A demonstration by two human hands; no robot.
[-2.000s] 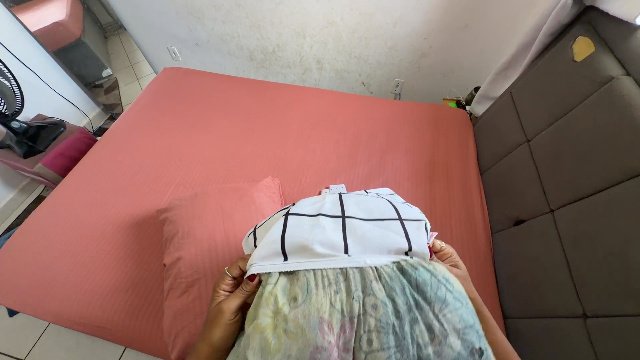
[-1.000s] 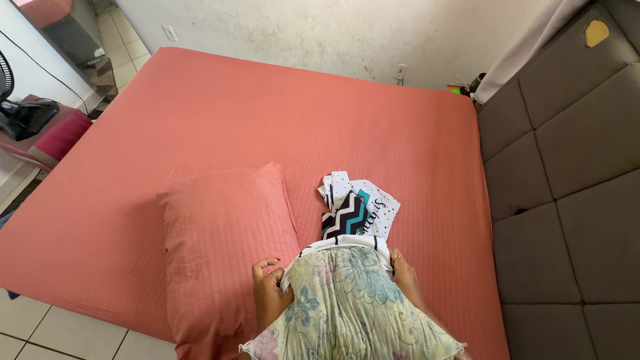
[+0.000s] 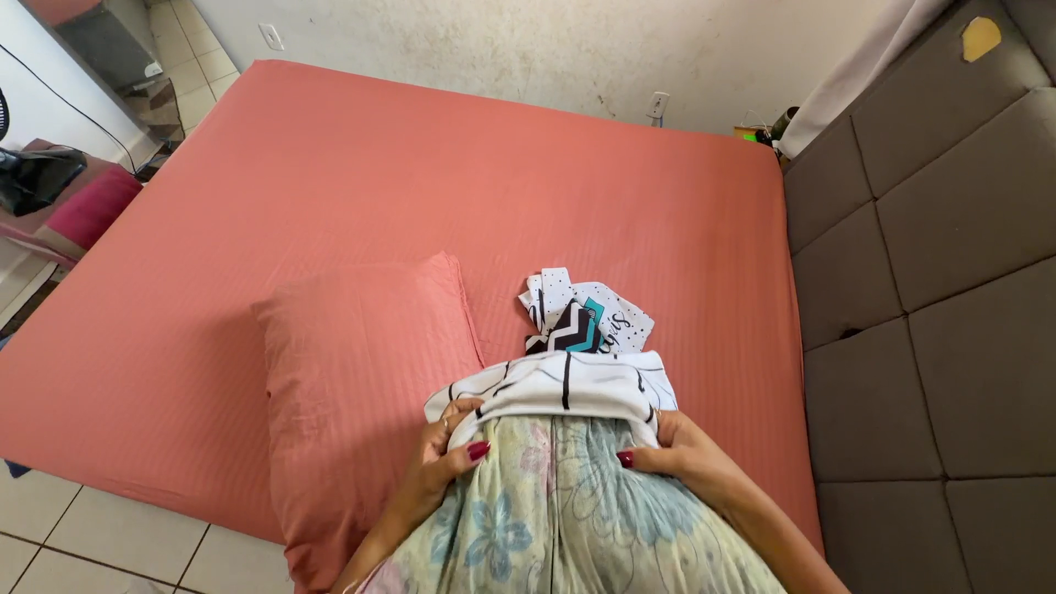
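Note:
A white cloth with black grid lines (image 3: 569, 384) lies bunched against the front of a floral garment (image 3: 553, 503), which the wearer appears to have on. My left hand (image 3: 450, 450) grips the cloth's left side, its thumb on top. On the right side, my right hand (image 3: 672, 445) holds the cloth's other edge, fingers partly beneath it. Just beyond the cloth, a small pile of patterned fabric (image 3: 577, 318), white with dots, black-and-white zigzag and teal, rests on the bed. A pink pillow (image 3: 363, 371) lies to the left of my left hand.
The bed has a fitted pink sheet (image 3: 495, 181). A padded grey headboard (image 3: 973, 330) rises along the right side. Behind the bed stands a stained wall with a power outlet (image 3: 657, 105). At the far left are a dark fan base (image 3: 37, 177) and a magenta cushion (image 3: 95, 206).
The grid cloth was spread wide between my hands two seconds ago; it is now gathered closer to the floral garment. The patterned fabric pile beyond it has come into view.

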